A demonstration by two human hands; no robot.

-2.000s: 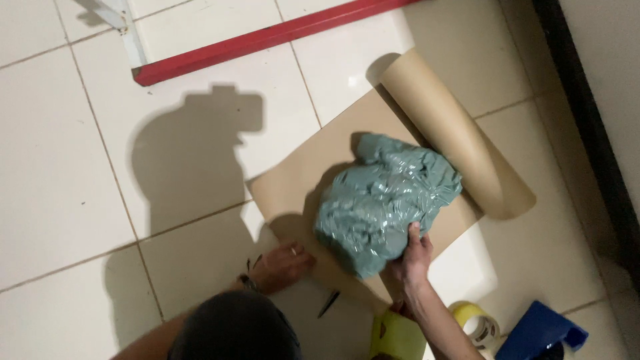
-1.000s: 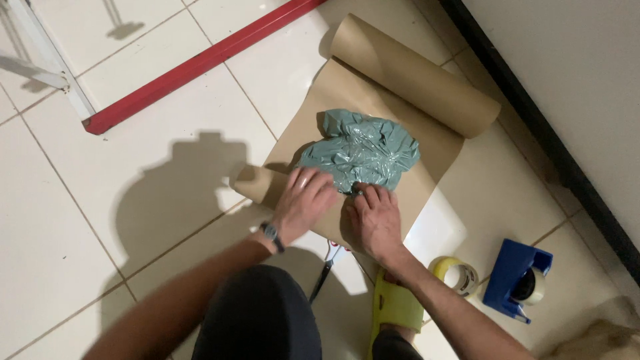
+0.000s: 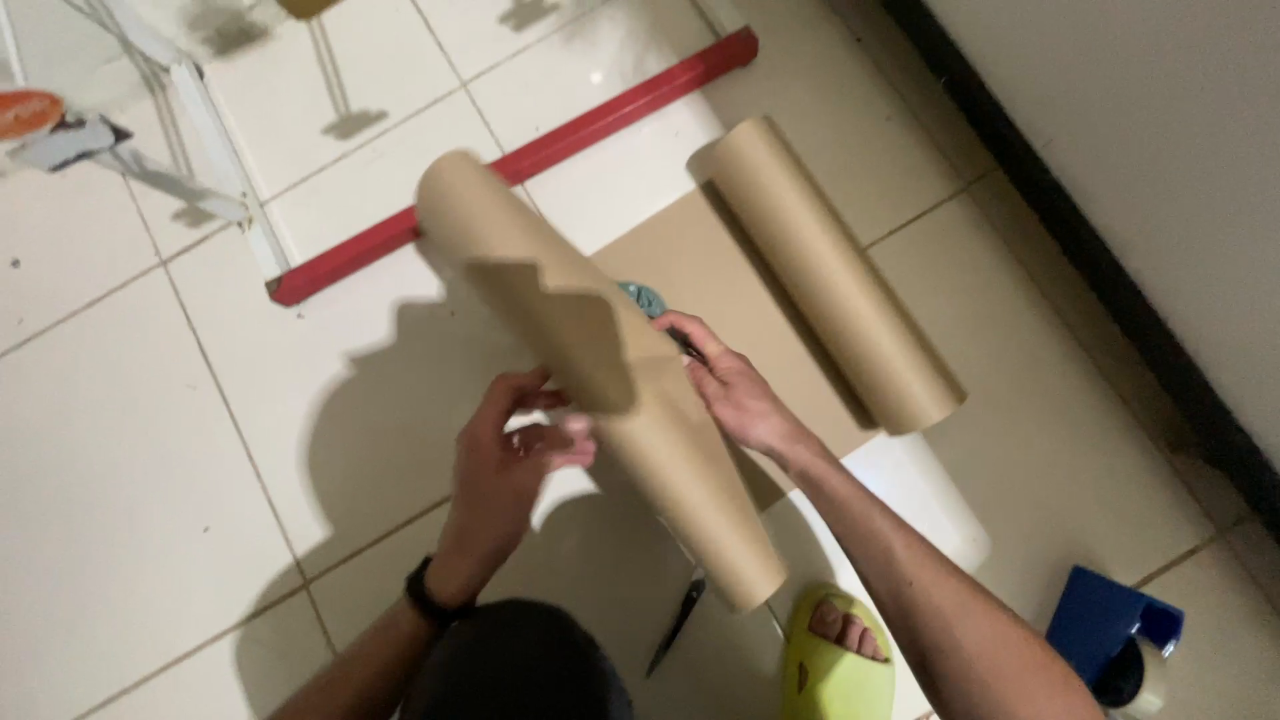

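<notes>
Kraft paper [image 3: 690, 460] is curled up into a tube shape, running diagonally between my hands and lifted off the floor at its near part. A bit of the teal plastic-wrapped bundle [image 3: 645, 299] shows at its far side; the rest is hidden by the paper. My right hand [image 3: 735, 390] grips the bundle's side, its fingertips partly hidden. My left hand [image 3: 525, 440] is at the near edge of the curled paper, fingers curved and blurred; whether they hold it is unclear. The main kraft paper roll [image 3: 830, 275] lies to the right on the flat sheet [image 3: 700, 260].
A red metal bar [image 3: 630, 110] of a white-legged frame lies beyond the paper. Scissors [image 3: 677, 620] rest on the tiles near my knee, beside my foot in a yellow-green slipper [image 3: 840, 660]. A blue tape dispenser [image 3: 1100, 625] stands at the lower right. A black skirting runs along the wall.
The paper's near edge, low beside the bundle earlier, is now raised and curled over it, covering most of the bundle. Both hands have shifted from the bundle's near edge to either side of the curl.
</notes>
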